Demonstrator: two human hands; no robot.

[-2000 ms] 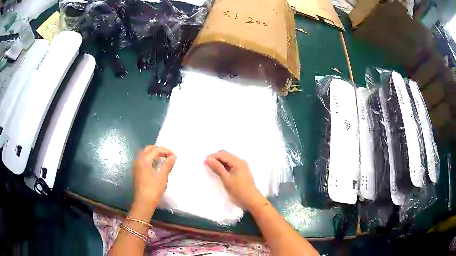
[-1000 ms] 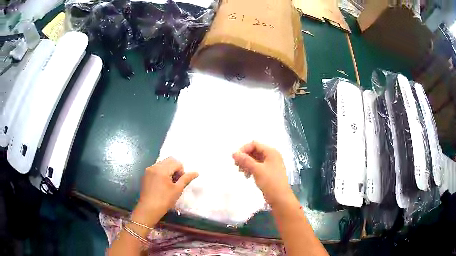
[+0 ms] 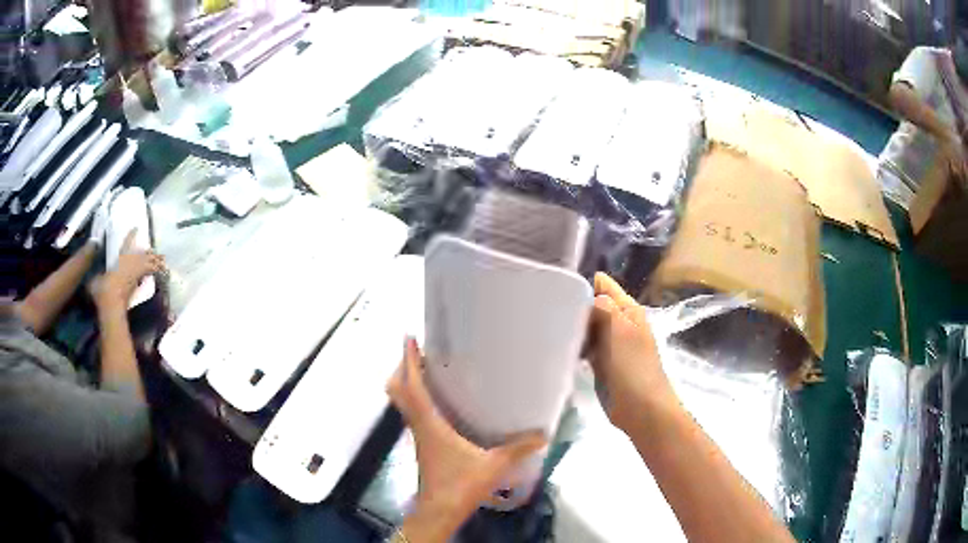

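Observation:
A white-and-black unit (image 3: pixel 504 339) is held up in front of me, its white face towards me and its far end blurred. My left hand (image 3: pixel 456 456) grips its near left side, with the thumb across the white face. My right hand (image 3: pixel 626 345) holds its right edge; those fingers are partly hidden behind it. Unbagged units (image 3: pixel 345 392) lie to the left. The stack of empty poly bags (image 3: pixel 637 483) lies at lower right, partly hidden by my right arm, half out of the brown bag carton (image 3: pixel 743 228).
Wrapped units (image 3: pixel 647 138) lie beyond the held unit, and bagged units (image 3: pixel 879 445) at far right. Flattened cartons (image 3: pixel 812 159) lie behind the bag carton. At left, a coworker's hand (image 3: pixel 127 270) touches another unit. A clear bottle (image 3: pixel 271 170) stands at upper left.
The view has swung left, bringing a coworker into sight. My hands have left the bag stack and taken hold of a unit, now raised in front of me.

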